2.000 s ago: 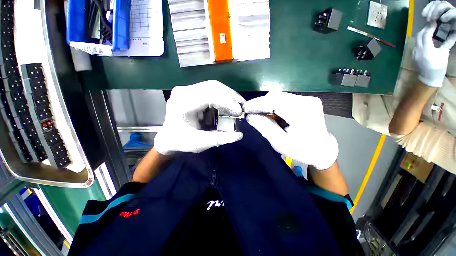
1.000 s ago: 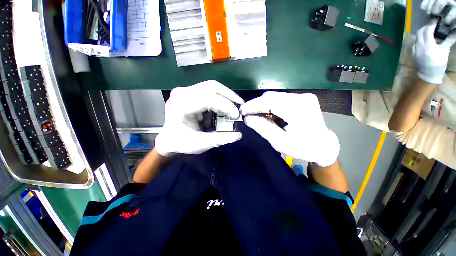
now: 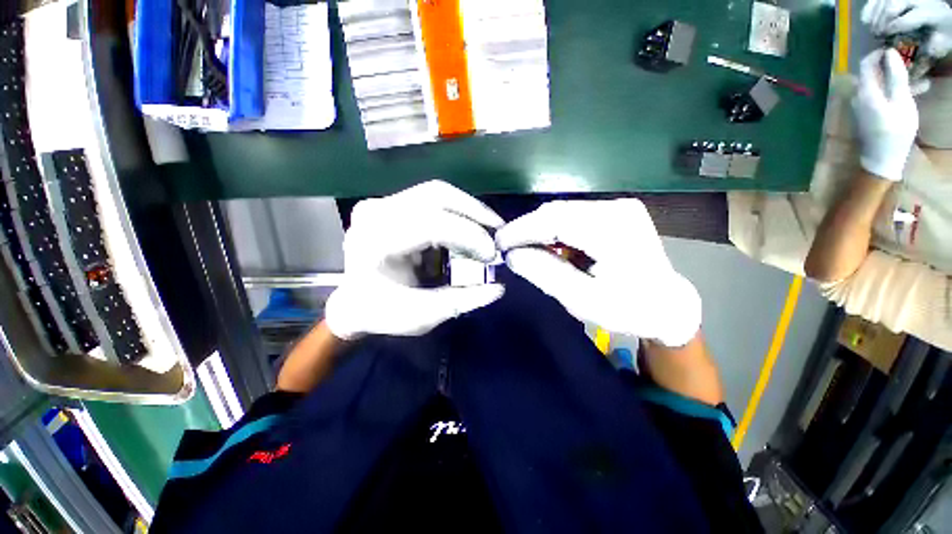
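My left hand (image 3: 412, 261), in a white glove, holds a component unit (image 3: 470, 271) with a pale grey side and a black part inside the curled fingers. My right hand (image 3: 605, 266), also in a white glove, has its thumb and forefinger pinched at the unit's upper right edge. A thin dark and copper-coloured piece (image 3: 570, 256) sticks out between the fingers of my right hand. The fingertips of both hands meet and hide what lies between them.
A tray (image 3: 157, 394) with rows of units is at left. On the green bench (image 3: 595, 156) are a blue bin (image 3: 248, 63), striped sheets with an orange strip (image 3: 451, 73), several loose units (image 3: 676, 44) and a thin stick (image 3: 757, 75). Another person's gloved hands (image 3: 887, 115) hold a unit at right.
My hands keep nearly the same hold. The bench has shifted slightly in view. The other person's hands have moved around their unit, which now shows a reddish part.
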